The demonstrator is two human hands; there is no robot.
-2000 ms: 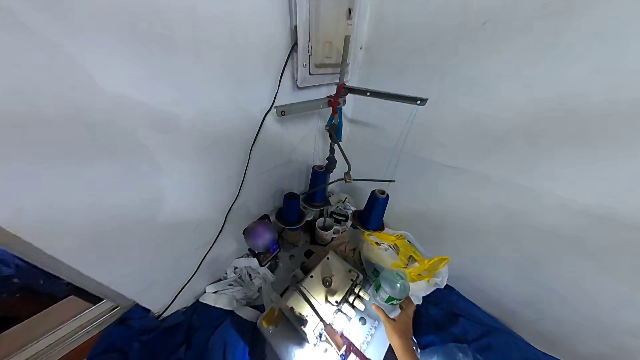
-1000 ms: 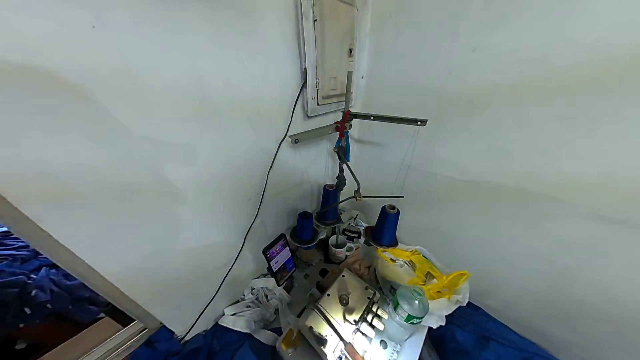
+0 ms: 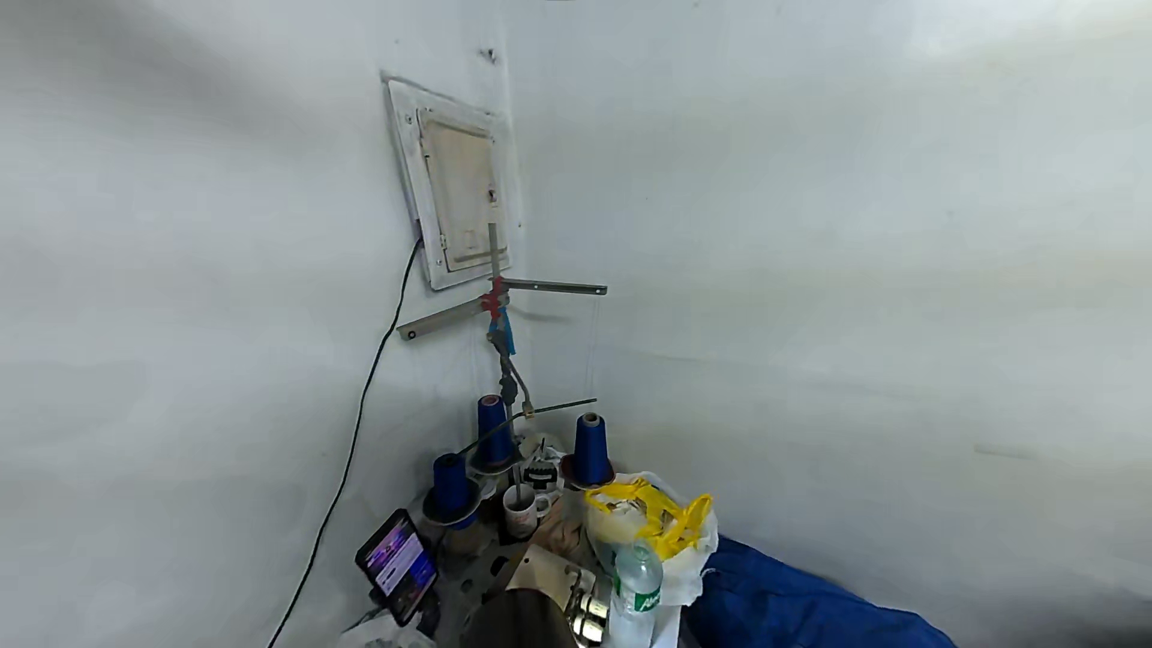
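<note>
Neither my left hand nor my right hand shows in the head view now. A clear plastic bottle (image 3: 637,585) with a green label stands upright at the right side of a sewing machine head (image 3: 547,576). A dark rounded thing (image 3: 517,621), which I cannot identify, covers part of the machine at the bottom edge. Blue thread cones (image 3: 590,450) sit on the thread stand (image 3: 498,306) behind it. A smartphone (image 3: 397,567) with a lit screen leans at the left. A white mug (image 3: 520,511) stands between the cones and the machine.
A white plastic bag with yellow handles (image 3: 661,522) lies right of the cones. Blue fabric (image 3: 792,594) spreads at the lower right. A black cable (image 3: 360,405) runs down the left wall from a metal panel box (image 3: 459,189). White plastic (image 3: 387,633) lies below the phone.
Two seconds ago my right hand held the bottle at the machine's right; it has let go and left the view. The view has tilted up. The dark rounded thing has appeared at the bottom.
</note>
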